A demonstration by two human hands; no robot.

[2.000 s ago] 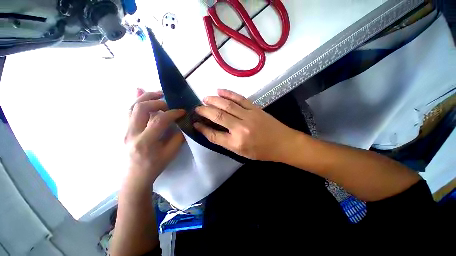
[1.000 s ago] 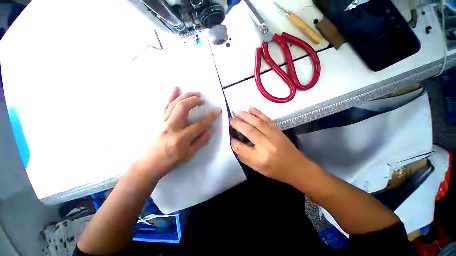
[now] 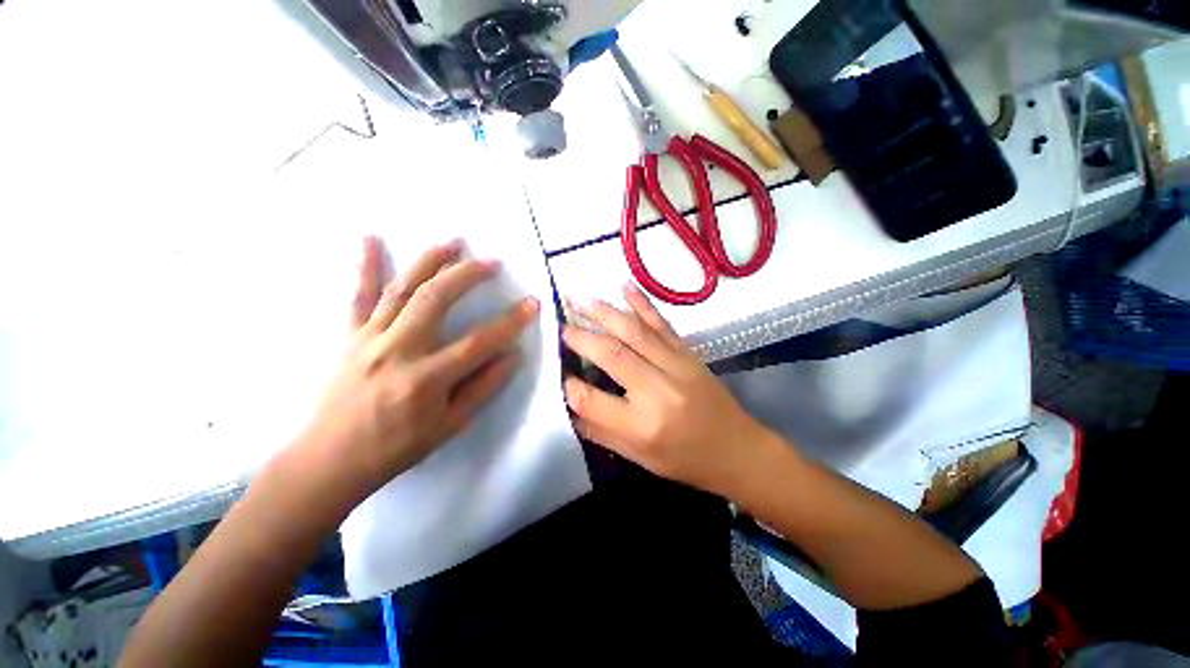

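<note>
A white fabric panel [image 3: 489, 476] lies on the white sewing table, its dark right edge running up to the needle area of the sewing machine [image 3: 503, 65]. My left hand [image 3: 424, 346] lies spread on the panel, fingers apart, pressing it flat. My right hand [image 3: 653, 385] is at the panel's dark edge, with fingertips on a dark strip [image 3: 583, 372]; part of the strip is hidden under the fingers. The panel's lower end hangs over the table's front edge. The needle tip is too small to make out.
Red-handled scissors [image 3: 698, 228] lie right of the needle. Beyond them are a wooden-handled tool [image 3: 744, 127] and a black smartphone [image 3: 894, 124]. White cut pieces [image 3: 900, 379] lie below the ruler-marked edge [image 3: 809, 308]. A blue basket [image 3: 333, 642] is under the table.
The dark strip was folded up in both hands; the white panel now lies flat with its dark edge toward the needle. My left hand has opened flat on it. The camera view has shifted.
</note>
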